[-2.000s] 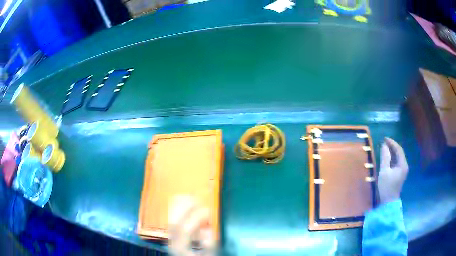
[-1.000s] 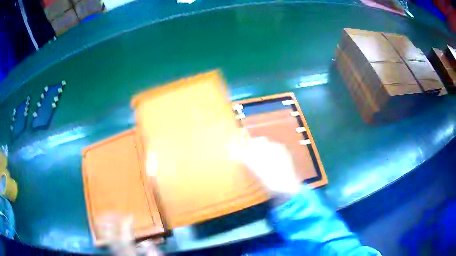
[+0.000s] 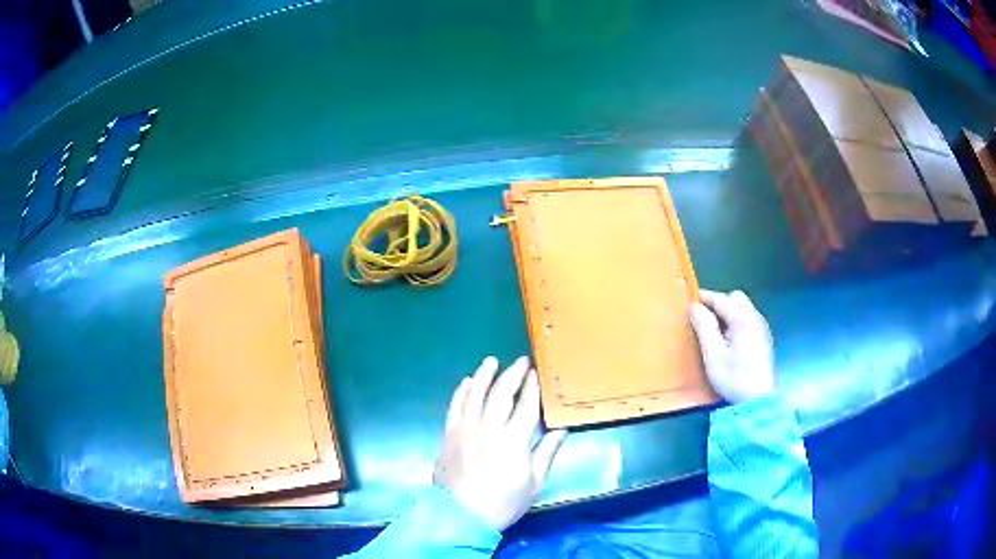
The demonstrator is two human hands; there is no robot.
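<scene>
An orange fixture plate (image 3: 612,295) lies flat on the green surface in front of me, with a small yellowish tab at its upper left. My right hand (image 3: 737,344) holds its right edge near the lower corner. My left hand (image 3: 497,442) is at its lower left corner, fingers against the left edge and thumb near the bottom edge. No black-bordered panel shows under this plate. A stack of orange plates (image 3: 246,366) stands to the left, slightly misaligned. Yellow rubber bands (image 3: 404,242) lie in a tangled pile between the stack and the plate.
Banded brown stacks (image 3: 890,147) stand at the right, with part of another at the right rim. Two black-bordered panels (image 3: 113,164) with pale tabs lie at the far left. A yellow item (image 3: 8,355) is cut off at the left rim.
The large orange plate moved from over the left stack and rubber bands onto the right plate, covering the black-bordered panel. My left hand moved right from the left stack to this plate.
</scene>
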